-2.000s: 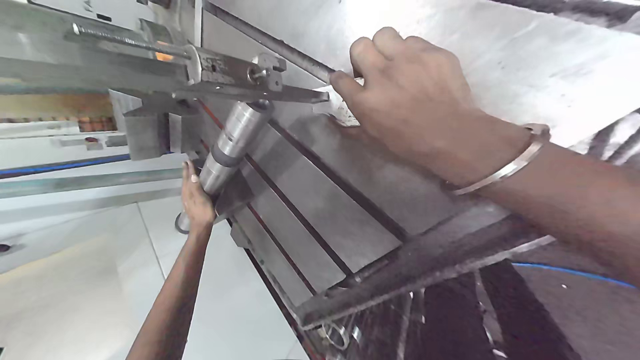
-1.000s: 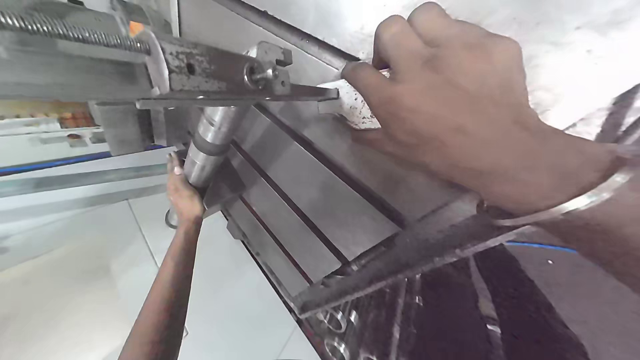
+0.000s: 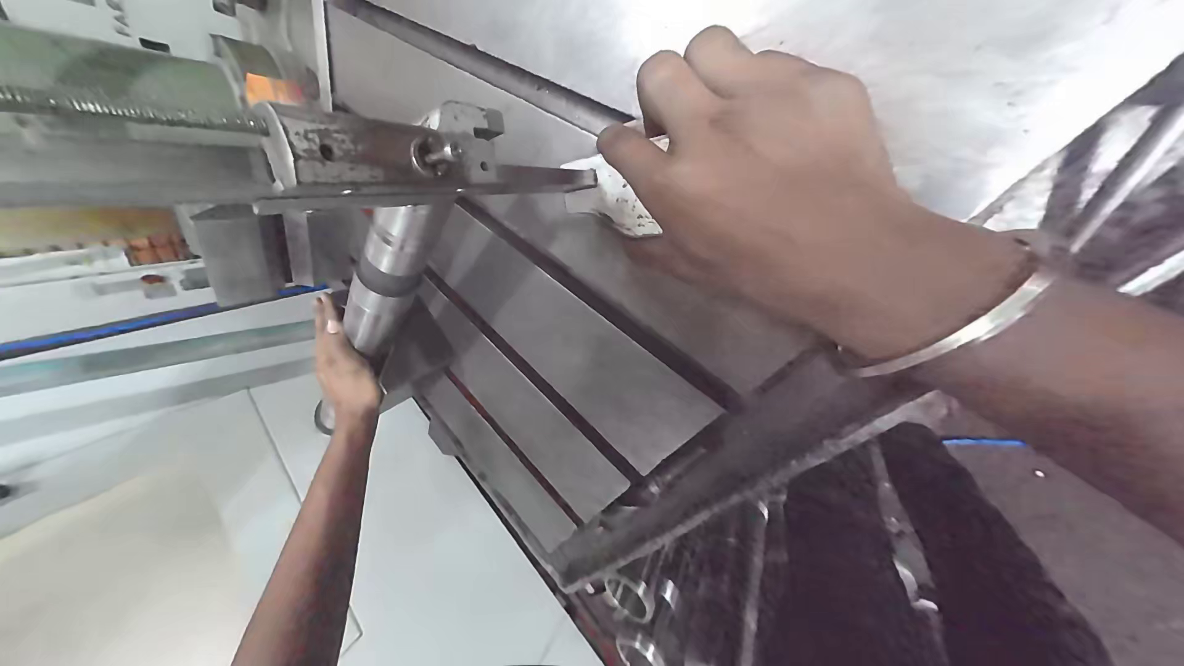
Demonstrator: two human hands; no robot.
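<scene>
My left hand (image 3: 347, 370) rests with its palm and fingers against the lower part of a banded metal cylinder (image 3: 387, 268), which slants above the machine's slotted table. My right hand (image 3: 749, 157), with a metal bangle at the wrist, is closed around a worn white piece (image 3: 627, 199) that my fingers partly hide. That piece meets the end of a flat steel bar (image 3: 536, 178). The bar runs left beneath a worn metal block (image 3: 356, 148) with a small clamp screw (image 3: 433, 155). The cylinder's top is hidden behind the bar.
The T-slotted metal table (image 3: 555, 370) spans the middle, with a raised edge (image 3: 740, 462) along its near side. A threaded rod (image 3: 129, 109) enters from the upper left. Metal rings (image 3: 629, 597) lie below the table's corner. A blue hose (image 3: 157, 319) crosses at left.
The view has shifted closer to the block and my right hand. My right hand stays on the white piece and my left hand stays at the cylinder.
</scene>
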